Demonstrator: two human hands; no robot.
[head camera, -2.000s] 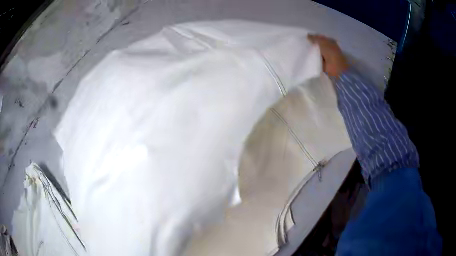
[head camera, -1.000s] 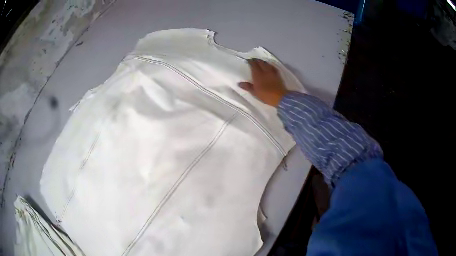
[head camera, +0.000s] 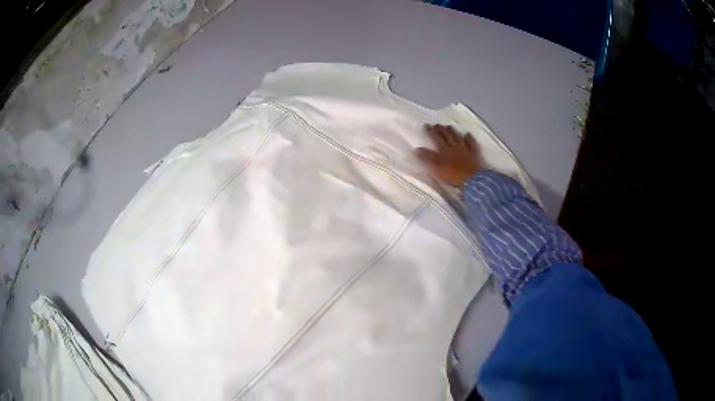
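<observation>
An off-white back panel (head camera: 313, 258) lies spread over the table, with slight ripples. Two long double seams meet a curved yoke seam (head camera: 368, 162) near its shoulder end. Its small concave neckline edge is at the top. My right hand (head camera: 451, 154) lies on the panel between the neckline and the yoke seam, fingers apart and slightly blurred, holding nothing. My left hand is not in view. Whether other panels lie under this one is mostly hidden; some edge shows at the lower right.
The source pile (head camera: 70, 356), with layered edges, is at the lower left. The pale grey table (head camera: 502, 78) has a curved edge, with a blue bin (head camera: 541, 23) beyond it. Dark floor lies to the right and worn, stained floor to the left.
The panel was raised and draped from my right hand two seconds ago; it now lies spread. Since one second ago both long seams show more clearly and the ripples have changed.
</observation>
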